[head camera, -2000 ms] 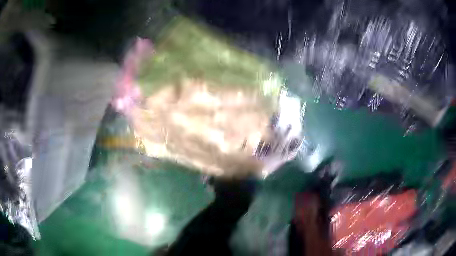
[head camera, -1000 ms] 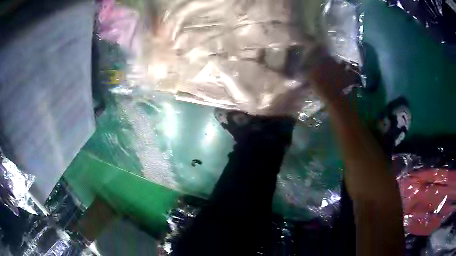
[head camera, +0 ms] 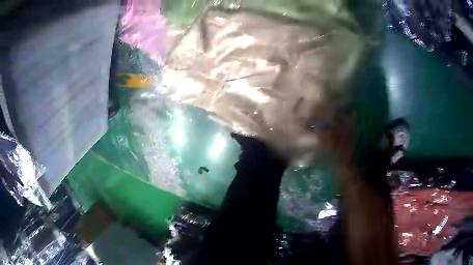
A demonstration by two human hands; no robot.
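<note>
A beige-pink garment in glossy clear film [head camera: 244,67] lies creased over the green floor in the upper middle. A pale-green garment [head camera: 306,11] shows along its top edge, and a pink garment [head camera: 142,28] lies at its left. My right forearm is bare and reaches up from the lower right. My right hand [head camera: 334,121] is dark and blurred at the beige garment's lower right edge; its fingers and any grip cannot be made out. My left hand is not in view.
A large pale tub [head camera: 62,93] stands at the left. A coral garment in film [head camera: 428,217] lies at the lower right. Dark bagged garments [head camera: 420,23] show at the upper right. A dark leg-like shape rises from the bottom centre. A bright green strip [head camera: 124,194] lies lower left.
The beige garment sits lower in the view, with more pale green showing above it. My right hand has moved lower along with it. The camera view has also shifted.
</note>
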